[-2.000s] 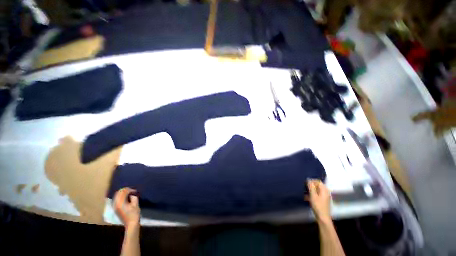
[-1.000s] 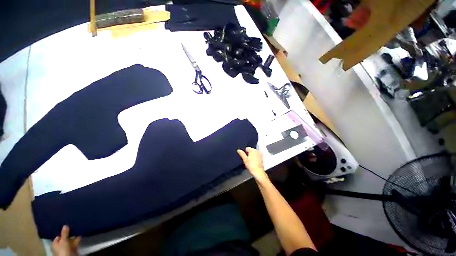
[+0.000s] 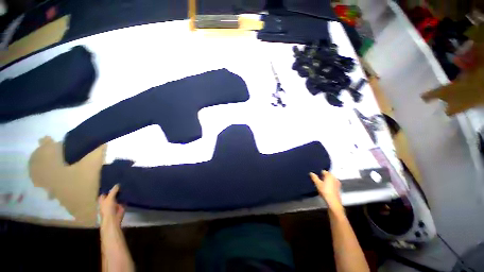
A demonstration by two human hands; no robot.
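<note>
A near stack of cut panels (image 3: 223, 180), dark navy with a rounded tab pointing away from me, lies along the table's near edge. My left hand (image 3: 111, 206) is at its left end, fingertips on the cloth near the corner. My right hand (image 3: 326, 188) is at its right end, thumb and finger on the edge. Whether either hand grips cloth is hard to tell. A far stack of cut panels (image 3: 159, 106) lies beyond it, tab pointing toward me, apart from the near stack.
A folded cloth bundle (image 3: 48, 85) lies far left. Fabric shears (image 3: 277, 90) and a shiny black heap (image 3: 326, 69) are at the right. A grey plate (image 3: 361, 180) lies right of my right hand. Torn covering shows brown board (image 3: 74, 175) at left.
The view has swung right and then back left. The near stack's left end now shows a small raised or folded corner. Both hands remain at the stack's ends.
</note>
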